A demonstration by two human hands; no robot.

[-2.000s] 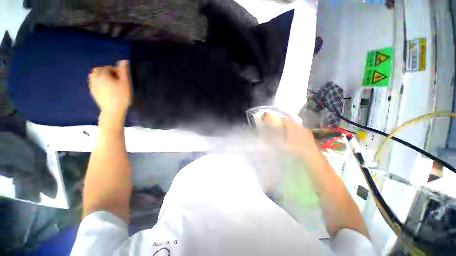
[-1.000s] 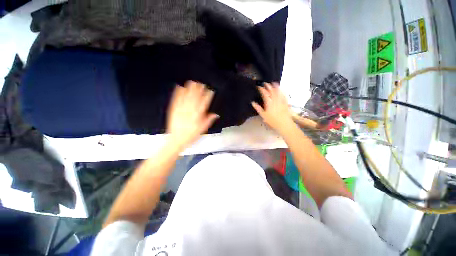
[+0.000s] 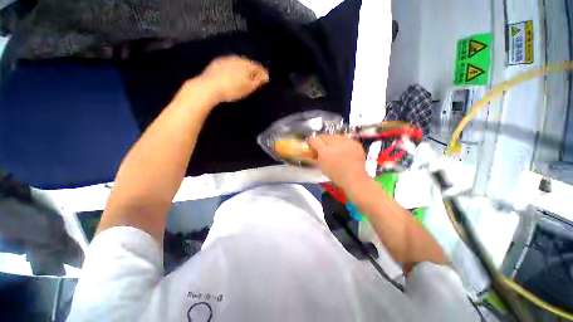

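Note:
The black garment [image 3: 217,135] lies over the right part of the navy padded board [image 3: 63,122]. My right hand [image 3: 339,157] is closed on the wooden handle of the steam iron [image 3: 300,129], which is at the garment's near right edge, its pointed end to the left. The iron is slightly blurred. My left hand [image 3: 235,78] is on the black garment with its fingers curled in. Whether it pinches the cloth I cannot tell. The grey tweed garment [image 3: 125,22] is heaped along the far side.
The white table edge [image 3: 239,179] runs in front of me. A checked cloth [image 3: 416,104] lies at the right. Hoses and red ties trail right from the iron. A yellowish hose [image 3: 496,94] curves beside the pale wall. Grey cloth [image 3: 38,233] hangs at the left.
My right hand has left the cloth and taken hold of the iron, now over the garment's edge. My left hand has moved farther away and curled from a flat spread.

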